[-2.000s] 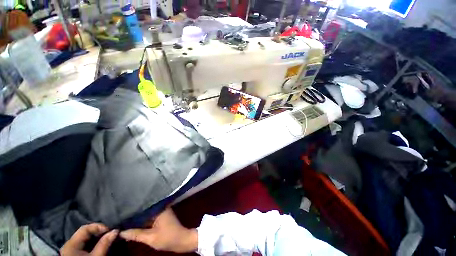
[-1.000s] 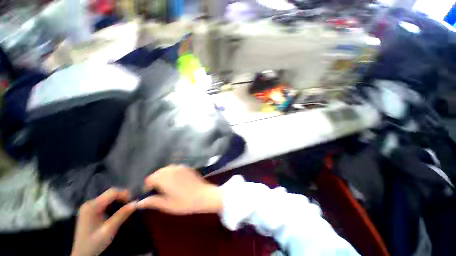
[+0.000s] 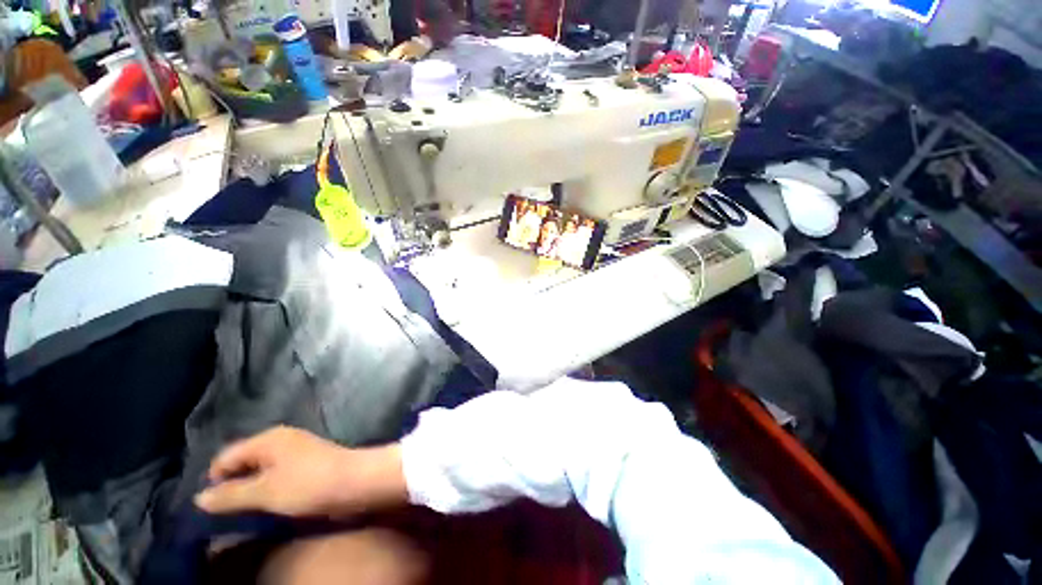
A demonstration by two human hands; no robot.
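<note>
The garment (image 3: 309,331), grey with black and white bands and navy edges, lies left of the needle and hangs over the table's front edge. My right hand (image 3: 286,471) reaches across to the left over its lower navy edge. Its thumb and fingers are slightly apart, and whether cloth is between them cannot be told. My left hand (image 3: 349,560) is a blur at the bottom edge, below the right wrist, partly cut off. The off-white sewing machine (image 3: 537,149) stands behind, with a lime-green piece (image 3: 342,217) left of its needle.
A lit smartphone (image 3: 551,232) leans against the machine, with a white cable beside it. Black scissors handles (image 3: 719,209) lie at the machine's right end. A red-orange crate rim (image 3: 788,451) and heaped cut pieces (image 3: 868,354) are at right. A blue bottle (image 3: 299,57) stands behind.
My hands were pinching the navy edge side by side. Now the right has moved left over the cloth, and the left has moved right, below the right wrist. The garment's lower right corner is now covered by the sleeve.
</note>
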